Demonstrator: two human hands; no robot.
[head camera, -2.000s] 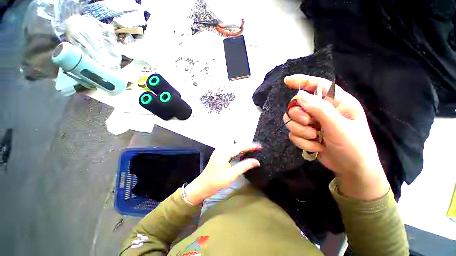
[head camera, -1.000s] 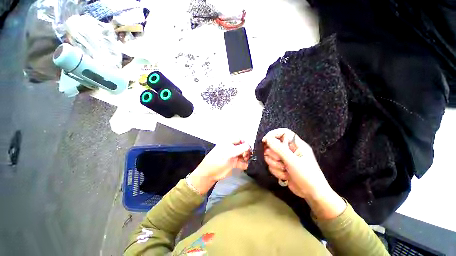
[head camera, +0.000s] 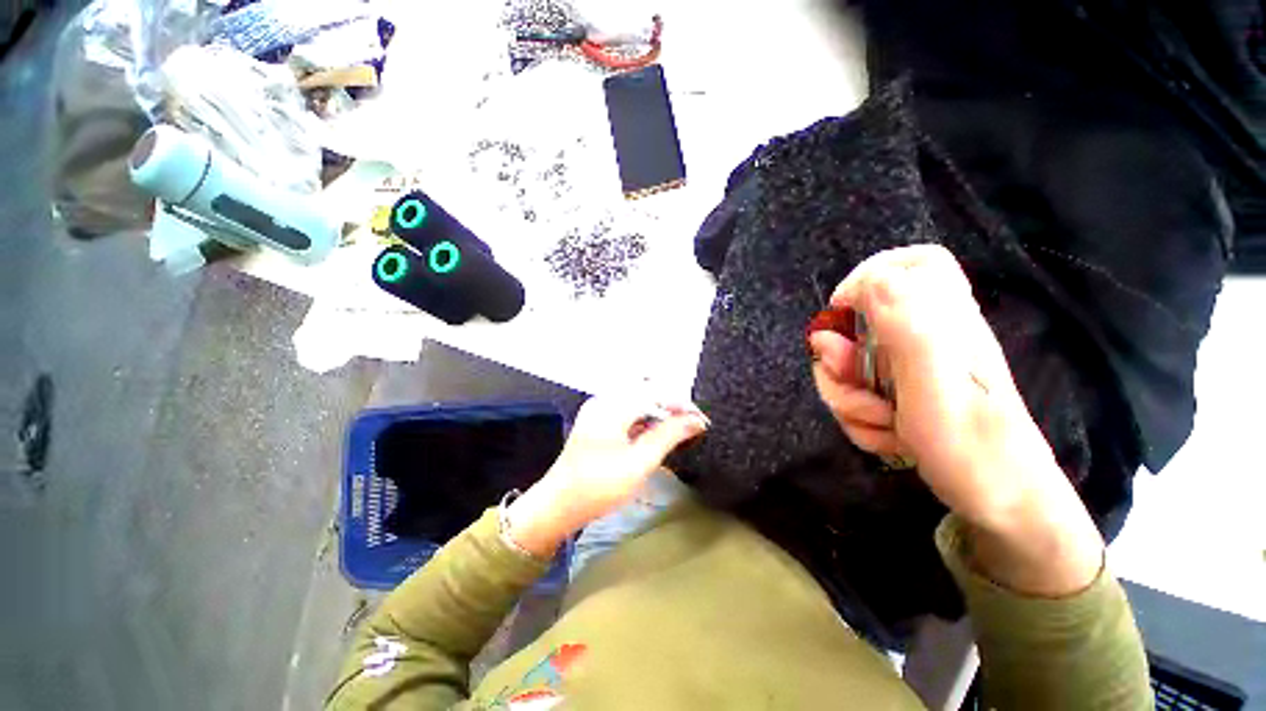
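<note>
A dark garment with speckled fleecy fabric (head camera: 791, 292) lies over my lap and the table. My left hand (head camera: 625, 452) is at the garment's left edge, thumb and fingers pinched on that edge. My right hand (head camera: 916, 361) is raised over the fleecy fabric, fingers curled, with a red band (head camera: 832, 322) on a finger. A small metallic thing shows in its curled fingers; I cannot tell if it is a tool. A needle and thread are too fine to make out clearly.
On the white table (head camera: 583, 347) are a phone (head camera: 644, 132), red-handled snips (head camera: 625, 53), small dark fasteners (head camera: 594, 258), black thread cones (head camera: 451, 264), a pale teal bottle (head camera: 236, 197) and plastic bags (head camera: 236, 104). A blue basket (head camera: 364, 507) with black cloth stands left of my lap.
My right hand was beside my left a second ago; it has moved up and right, away from the garment's edge. My left hand has stayed near that edge.
</note>
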